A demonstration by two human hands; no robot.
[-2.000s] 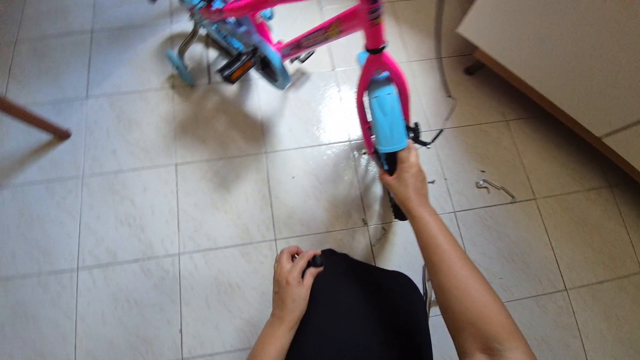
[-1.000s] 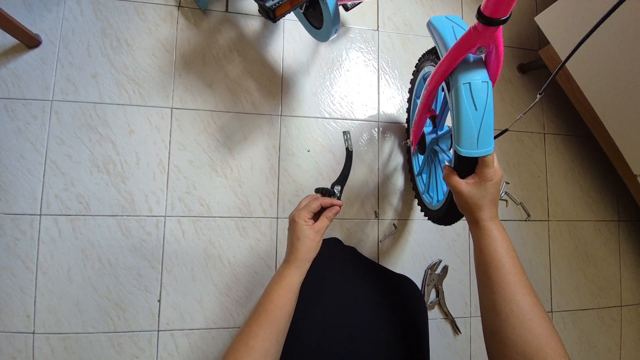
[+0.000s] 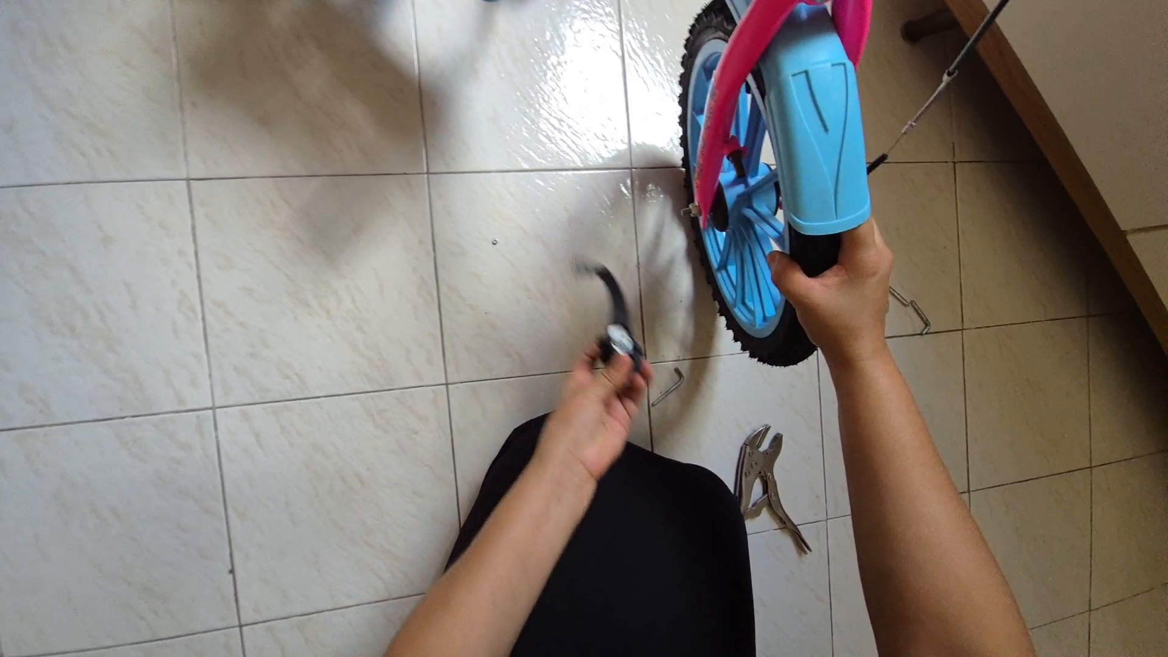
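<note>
My right hand (image 3: pixel 844 297) grips the black tire of a bicycle's front wheel (image 3: pixel 753 265), just below the end of its light blue fender (image 3: pixel 815 137). The pink fork (image 3: pixel 730 100) straddles this wheel, which has blue spokes. In my left hand (image 3: pixel 598 411), between thumb and fingers, is a black curved bicycle brake arm (image 3: pixel 613 306) with a metal fitting near my fingertips. Its far end is blurred and points up and away from me. A gap of floor separates this part from the wheel.
Locking pliers (image 3: pixel 762 484) lie on the tiled floor right of my black-clad leg (image 3: pixel 639 547). One hex key (image 3: pixel 669 388) rests near my left hand, and more hex keys (image 3: pixel 911 308) lie beyond my right wrist. A brake cable (image 3: pixel 944 78) hangs beside a wood-edged piece of furniture (image 3: pixel 1068 119).
The front wheel has come nearer to me, with my right hand still on its tire. My left hand, earlier by my knee, has lifted the brake arm and turned it toward the wheel.
</note>
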